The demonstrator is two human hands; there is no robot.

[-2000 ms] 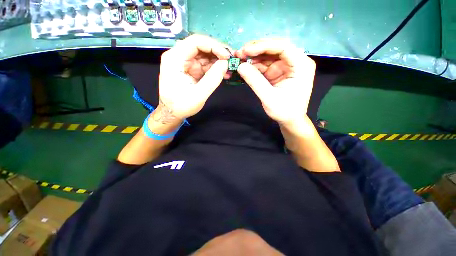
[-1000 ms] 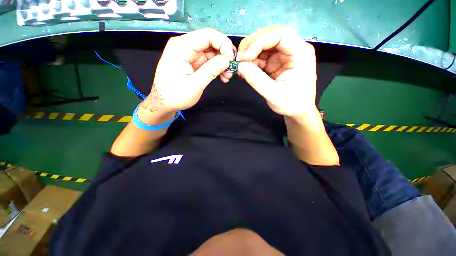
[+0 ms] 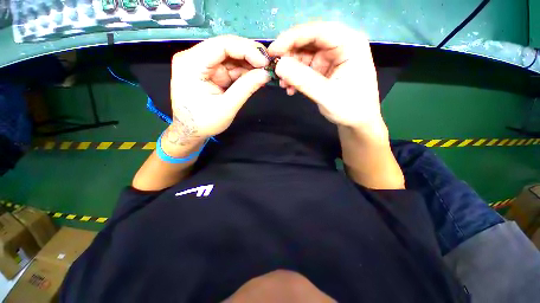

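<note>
A small green circuit board (image 3: 271, 68) with dark parts is held between both hands' fingertips, just off the near edge of the bench. My left hand (image 3: 216, 89) pinches it from the left with thumb and forefinger. My right hand (image 3: 328, 77) pinches it from the right, its thumb over part of it. The fingers hide most of the board, and I cannot tell whether it sits in a housing. Both hands are bare. A blue wrist strap (image 3: 172, 155) is on my left wrist.
The green bench mat (image 3: 355, 21) runs across the top. A white blister tray (image 3: 65, 26) at the upper left holds several green-and-dark units in its back row. A black cord (image 3: 465, 23) crosses the mat at the right. Cardboard boxes (image 3: 56, 254) stand on the floor at the lower left.
Both hands have moved slightly up in the picture, still pinching the board. The board has turned and now shows less of its green face. The view of the tray and bench has shifted.
</note>
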